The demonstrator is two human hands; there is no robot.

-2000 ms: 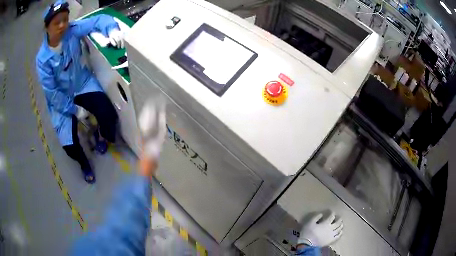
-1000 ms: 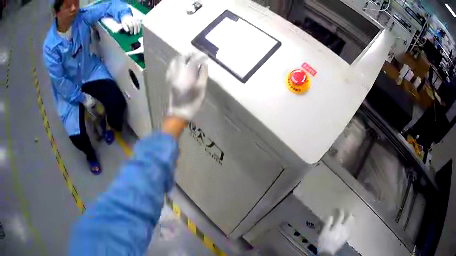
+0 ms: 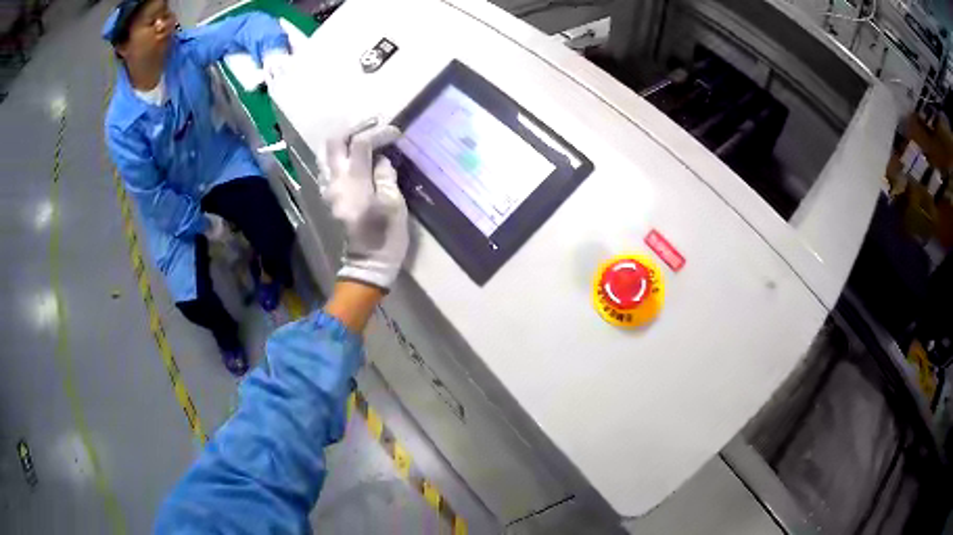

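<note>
The touchscreen (image 3: 481, 167) with a dark border sits on the sloped white housing (image 3: 585, 418) and is lit. My left hand (image 3: 366, 209), in a white glove, is at the screen's left edge with fingers bent and nothing in it. Whether a fingertip touches the screen cannot be told. The red emergency stop button (image 3: 627, 284) on its yellow disc is to the right of the screen. My right hand is out of the picture.
A person in a blue smock (image 3: 172, 146) sits at the left by a green-topped surface (image 3: 259, 110), gloved hand on it. An open machine bay (image 3: 721, 115) is at the upper right. Conveyor parts (image 3: 857, 428) show at the lower right. Yellow-black tape (image 3: 392, 444) marks the floor.
My left hand has risen from in front of the cabinet to the touchscreen's left edge. The view has moved closer to the panel. My right hand has left the picture.
</note>
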